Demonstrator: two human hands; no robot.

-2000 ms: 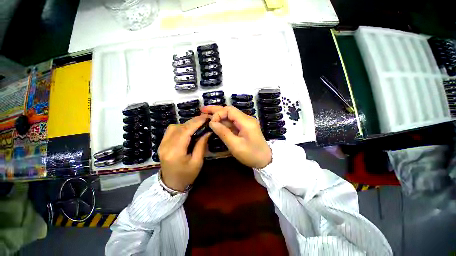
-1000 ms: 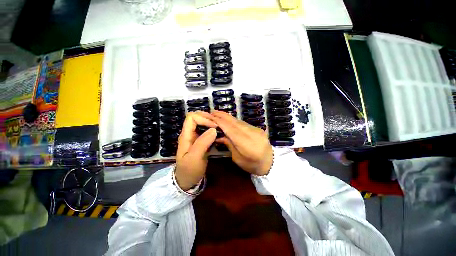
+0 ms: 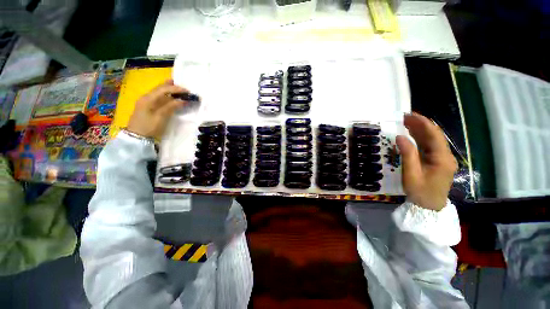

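Observation:
My left hand [image 3: 158,110] is at the tray's upper left and holds a black housing [image 3: 184,96] between its fingertips. My right hand [image 3: 427,158] is over the tray's right edge, thumb and fingers apart, with nothing seen in it. The white tray [image 3: 229,84] holds several columns of glossy black housings [image 3: 267,156] along its front. Behind them stand a short silver-marked column [image 3: 270,92] and a short black column [image 3: 299,89]. Small black parts [image 3: 392,154] lie loose at the tray's right end, beside my right thumb. Silver-marked pieces [image 3: 175,174] lie at the front left corner.
A yellow sheet [image 3: 135,90] and a colourful printed board [image 3: 54,145] lie left of the tray. A neighbouring white tray [image 3: 521,127] is on the right. Behind are a clear round container [image 3: 216,7], a small white box [image 3: 295,11] and yellow strips [image 3: 381,16].
My hands have parted from the middle front. The left moved to the upper left with the housing, the right to the tray's right end. The view has shifted, so the tray appears further right.

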